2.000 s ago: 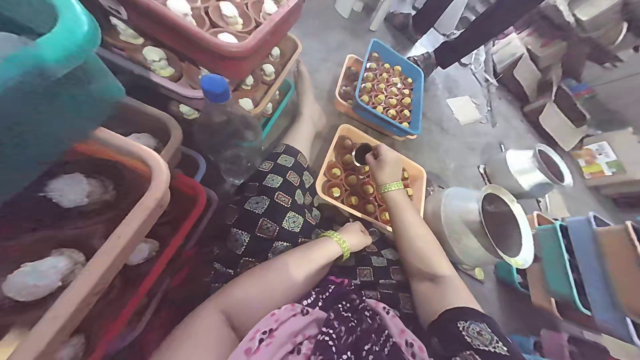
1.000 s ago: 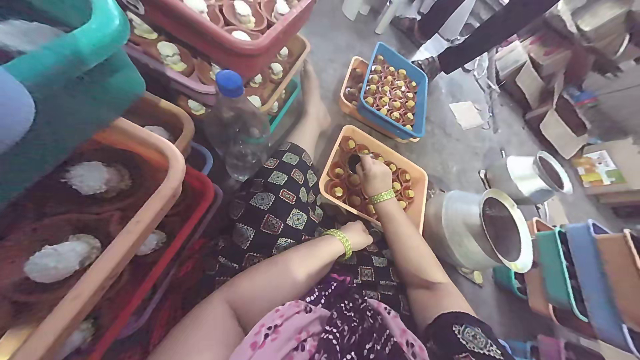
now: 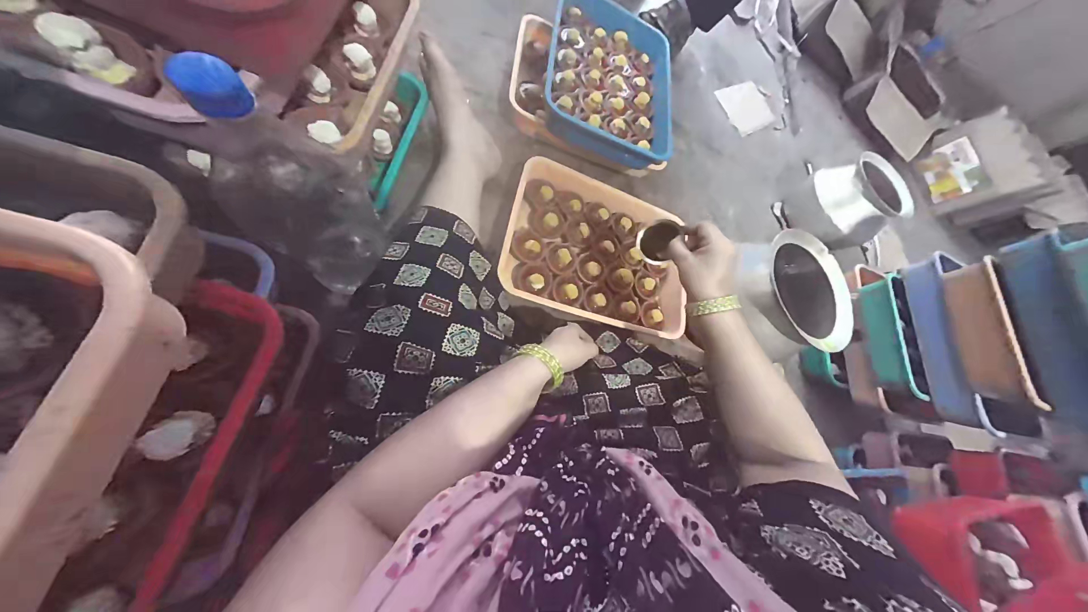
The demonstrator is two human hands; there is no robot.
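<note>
My right hand (image 3: 707,259) grips a small dark-mouthed cup (image 3: 659,241) over the right part of a peach plastic tray (image 3: 520,191). Rows of small round brown cups (image 3: 592,270) with yellow pieces in their middles fill this tray. My left hand (image 3: 571,346) rests on the patterned dark cloth over my lap, just below the tray's near edge. It looks loosely closed, with nothing seen in it. To the right of my right hand stands a metal pot (image 3: 807,289) with dark contents.
A blue tray (image 3: 668,102) of similar cups lies on another peach tray beyond. Stacked trays and a bottle with a blue cap (image 3: 209,85) stand at the left. A second metal pot (image 3: 850,191), cardboard boxes (image 3: 901,115) and nested plastic trays (image 3: 935,340) are at the right.
My right hand has moved from over the tray's middle to its right edge, still with the small cup. My left hand stays on my lap.
</note>
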